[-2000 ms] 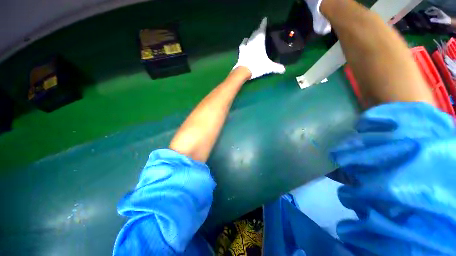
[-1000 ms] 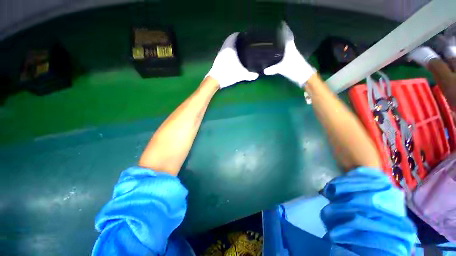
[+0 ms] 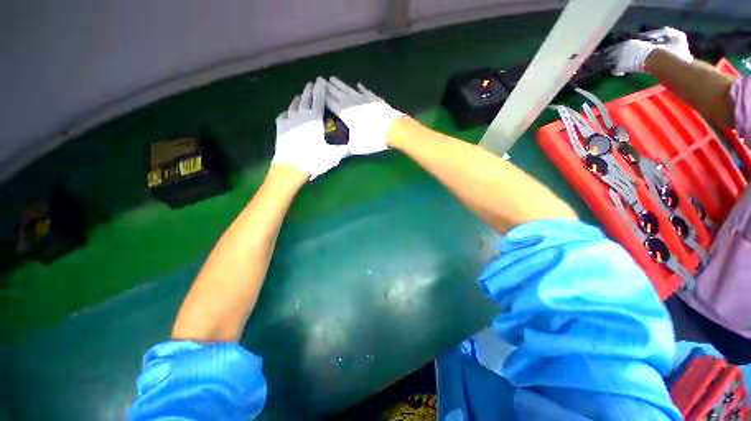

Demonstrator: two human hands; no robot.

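Observation:
My left hand [image 3: 302, 136] and my right hand [image 3: 360, 119], both in white knit gloves, lie over a black box [image 3: 333, 130] on the green conveyor. They meet at the thumbs, with the fingers stretched out over the box. Only a small dark part with gold print shows between them; its sides are hidden by the hands. Another closed black box [image 3: 183, 170] with a gold label stands to the left.
A darker box [image 3: 49, 228] stands at the far left. A black box with an orange glint [image 3: 478, 96] is left of the slanting post [image 3: 556, 74]. Red trays [image 3: 700, 152] hold watches [image 3: 599, 145] at right. A neighbour's gloved hands [image 3: 655, 51] are at upper right.
The view has shifted. My hands have gone from holding the box by its sides to lying flat over its top. Gold print now shows between them. The neighbour's hands are more in view.

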